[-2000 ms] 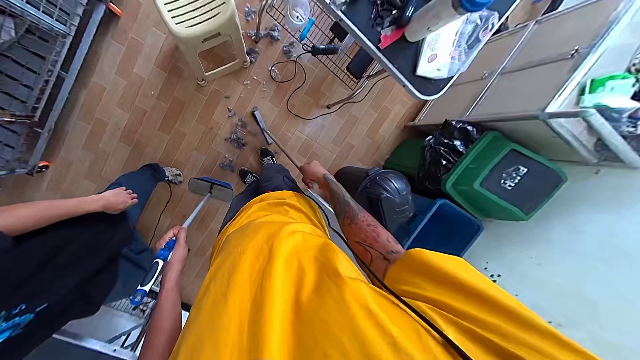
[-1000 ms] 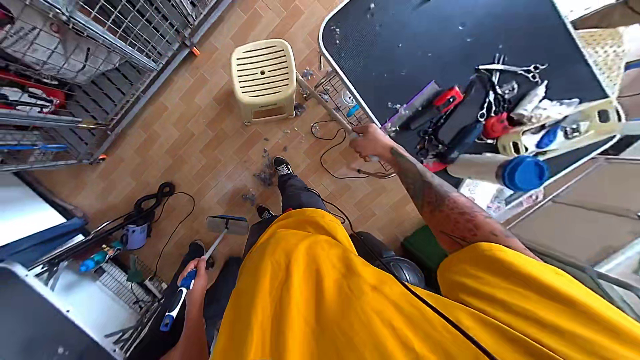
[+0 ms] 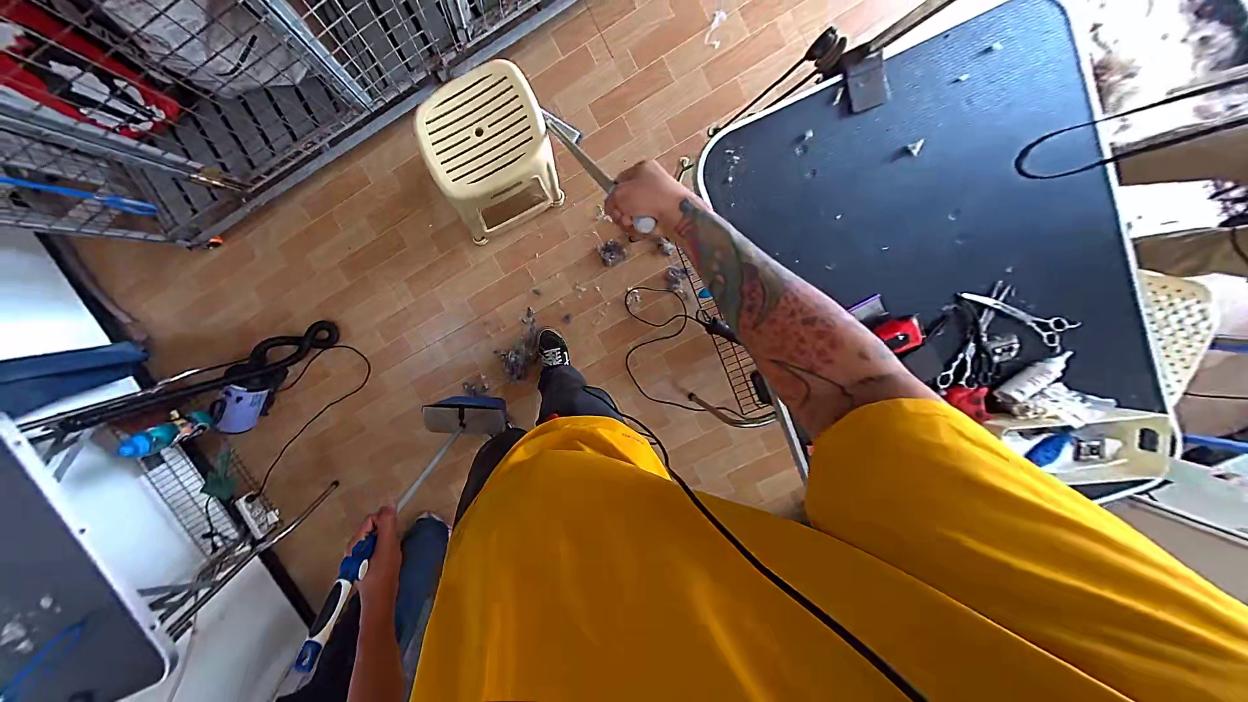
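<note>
My right hand (image 3: 643, 200), on the tattooed arm, is closed around the handle of a long-handled floor tool (image 3: 583, 156). Its head is partly hidden behind the beige plastic stool (image 3: 483, 127). At lower left, my left hand (image 3: 375, 546) grips the blue-and-white handle of another long-handled tool (image 3: 429, 473), whose flat blue-and-grey head (image 3: 465, 416) rests near my legs. Dark clumps that look like hair (image 3: 515, 361) lie on the tiled floor by my shoe (image 3: 553, 348). More clumps (image 3: 612, 253) are scattered below the stool and my right hand.
A black-topped grooming table (image 3: 907, 214) at right bears scissors (image 3: 1014, 314) and clippers (image 3: 899, 334). Black cords (image 3: 639, 346) cross the floor beside a wire rack (image 3: 731, 366). Wire cages (image 3: 322, 49) stand upper left; a blower (image 3: 242, 405) lies at left. Another person's jeans (image 3: 419, 575) show lower left.
My right hand has swung the long-handled tool forward, from the clumps near my feet to beside the stool. The view has shifted. The other person's outstretched hand is out of sight.
</note>
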